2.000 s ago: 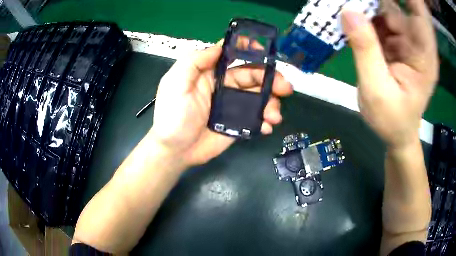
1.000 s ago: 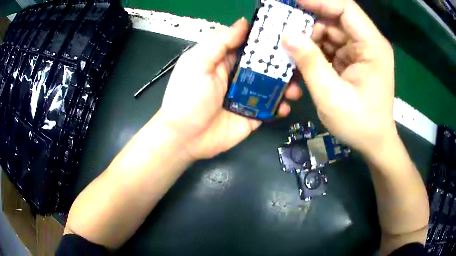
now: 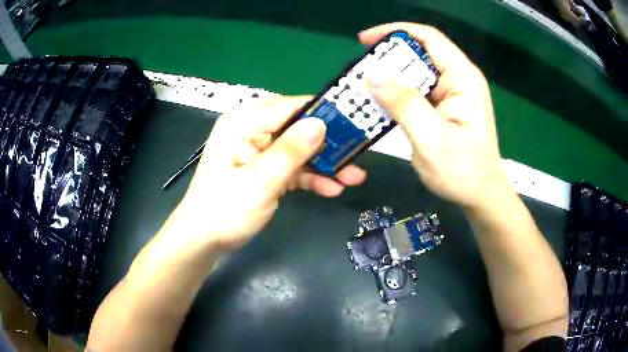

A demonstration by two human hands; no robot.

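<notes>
The blue main board (image 3: 339, 135) with its white dome sheet (image 3: 359, 100) lies inside the black phone housing (image 3: 385, 137), held tilted in the air above the bench edge. My left hand (image 3: 262, 155) grips the lower left end, with the thumb pressed on the blue part. My right hand (image 3: 437, 113) holds the upper right end, with the thumb on the white sheet and fingers around the far edge. Most of the housing is hidden by the board and my hands; only its dark rim shows.
Spare boards (image 3: 394, 247) lie clustered on the dark green mat (image 3: 227, 302). Tweezers (image 3: 183, 167) lie partly behind my left forearm. Black trays (image 3: 62, 185) are stacked at left, others (image 3: 600, 268) at right. A white rail (image 3: 200, 95) borders the green belt (image 3: 206, 55).
The board moved from my right hand over the housing and now sits in it. Both hands now grip the unit, which has turned clockwise, and my left thumb has come onto the board.
</notes>
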